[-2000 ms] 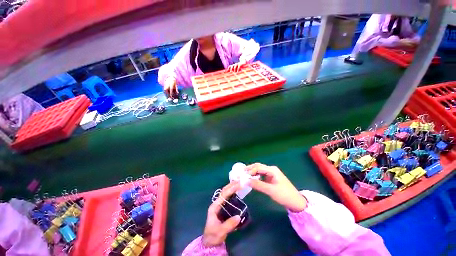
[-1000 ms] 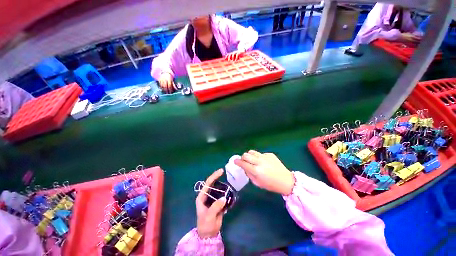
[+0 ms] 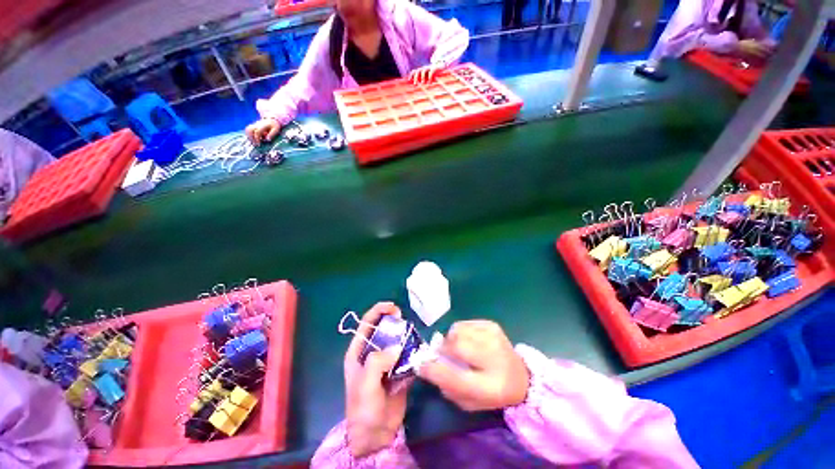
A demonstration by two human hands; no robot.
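My left hand (image 3: pixel 371 394) holds a dark device (image 3: pixel 395 343) with a binder clip on it; the clip's silver wire handle sticks out at the upper left. My right hand (image 3: pixel 476 365) is at the device's right side, its fingertips pinching a small white scrap (image 3: pixel 424 355) against it. The scrap is partly hidden and looks like cloth or tissue. A small white bottle (image 3: pixel 428 291) stands on the green bench just beyond my hands, touched by neither.
A red tray heaped with coloured clips (image 3: pixel 632 343) is at right. A divided red tray (image 3: pixel 284 366) with clipped units is at left. Across the bench, a person (image 3: pixel 366 46) holds a red compartment tray (image 3: pixel 430 114) beside white cables (image 3: pixel 220 156). A grey post (image 3: pixel 586 59) rises behind.
The white bottle has gone from between my hands to standing on the bench. My right hand has moved down to the device with the white scrap. The person's hand across has shifted left.
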